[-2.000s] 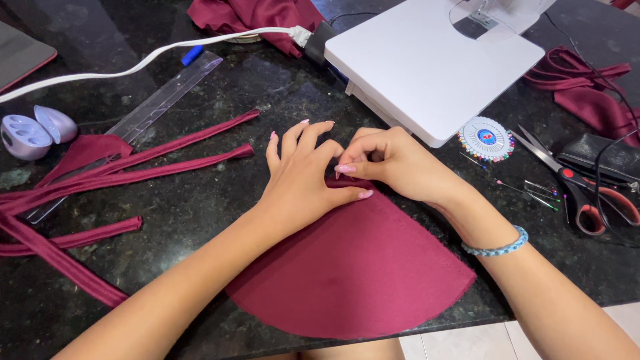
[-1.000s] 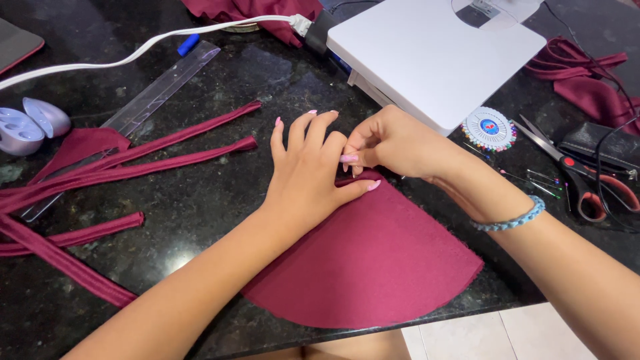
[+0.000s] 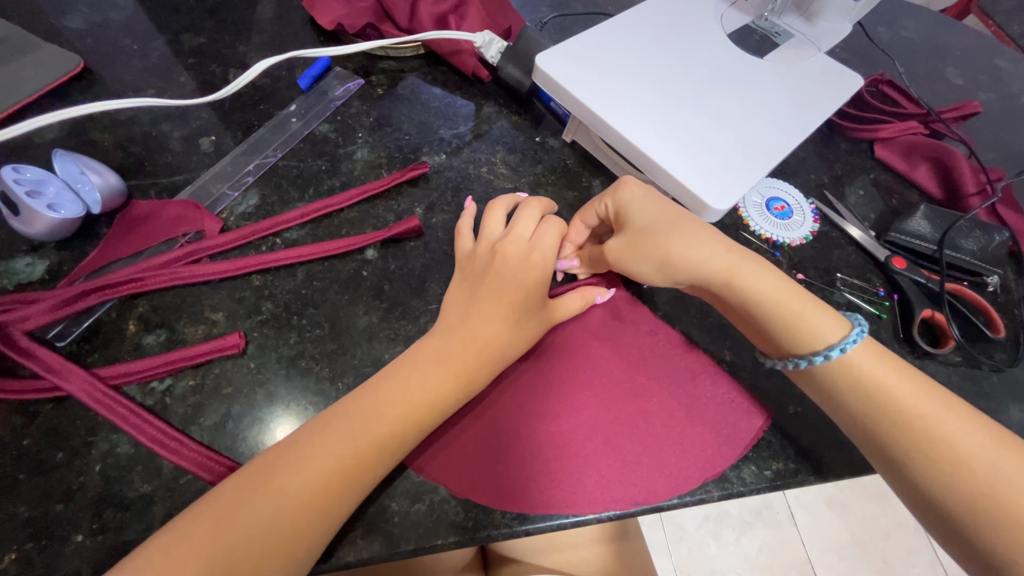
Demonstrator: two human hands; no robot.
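Observation:
A wedge-shaped piece of maroon fabric (image 3: 600, 416) lies near the counter's front edge, its curved side toward me. My left hand (image 3: 512, 268) grips its narrow top, thumb above the cloth and fingers spread beyond. Touching the same top edge, my right hand (image 3: 620, 236) has thumb and index finger pinched together against the left fingers; whether a pin or only cloth is between them is hidden. A wheel of ball-head pins (image 3: 778, 210) lies right of my right hand, with several loose pins (image 3: 864, 296) below it. Scissors (image 3: 912, 276) with black and red handles rest farther right.
A white sewing machine bed (image 3: 696, 96) stands behind my hands, with a white cable (image 3: 240, 80) running left. Maroon fabric strips (image 3: 320, 268), a clear ruler (image 3: 272, 136), a blue marker cap (image 3: 314, 74) and an earbud case (image 3: 48, 200) lie left. A black pouch (image 3: 948, 236) is at right.

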